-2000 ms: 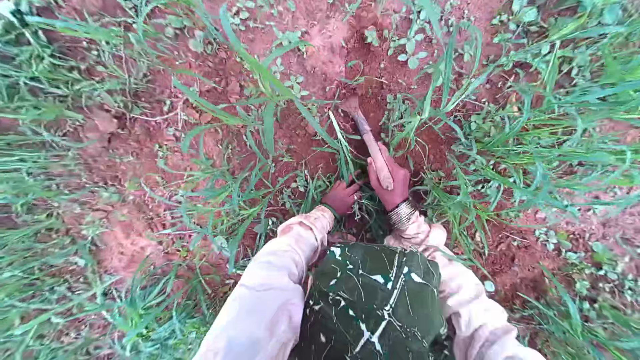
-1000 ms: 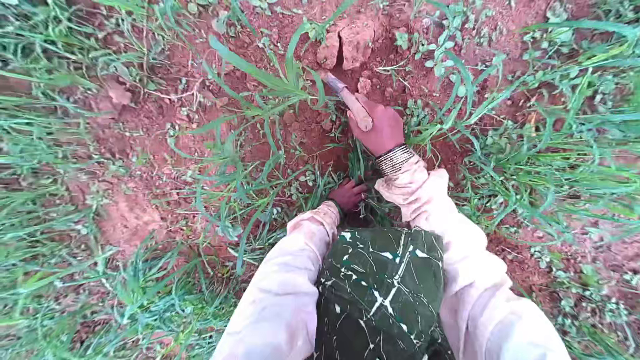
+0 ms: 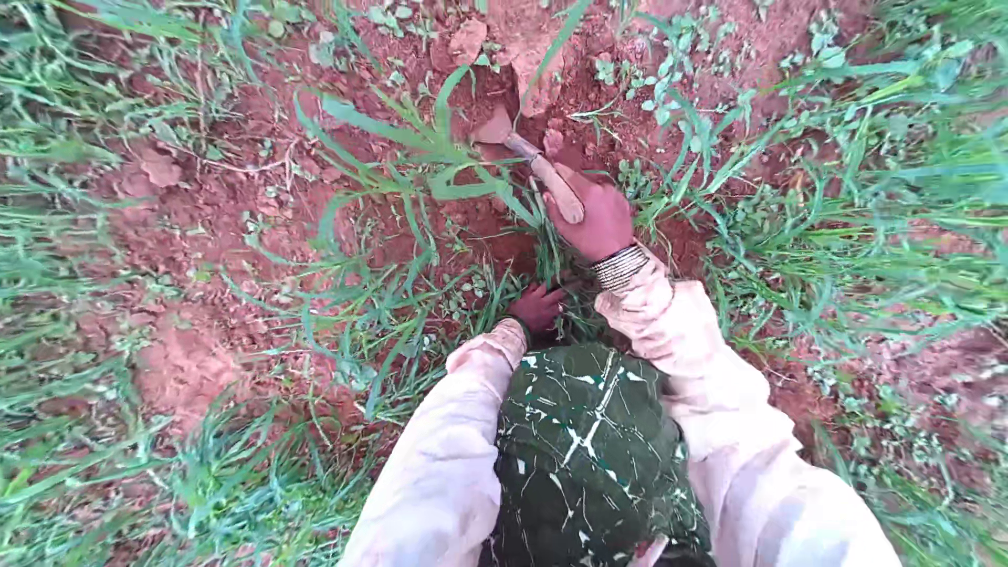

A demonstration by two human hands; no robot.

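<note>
My right hand [image 3: 592,214] grips the wooden handle of a small hand hoe [image 3: 557,187]. Its flat metal blade [image 3: 494,128] points up and left and rests at the red soil beside a leafy grass plant [image 3: 441,157]. Several metal bangles circle my right wrist. Lower and to the left, my left hand [image 3: 539,307] is down among green grass blades close to my knees; its fingers are partly hidden, and whether they hold any grass cannot be told. Dark green patterned cloth [image 3: 591,457] covers my lap between both pale sleeves.
Reddish soil [image 3: 189,362] with clods lies around. A larger clod [image 3: 539,75] sits just beyond the blade, and a smaller one [image 3: 468,42] is up and left of it. Dense grass [image 3: 882,236] grows at the right and more along the left side.
Two seconds ago the hoe lay nearer my left hand; my right hand has since moved forward with it, away from my left hand. The blade has turned further left. The view has shifted somewhat.
</note>
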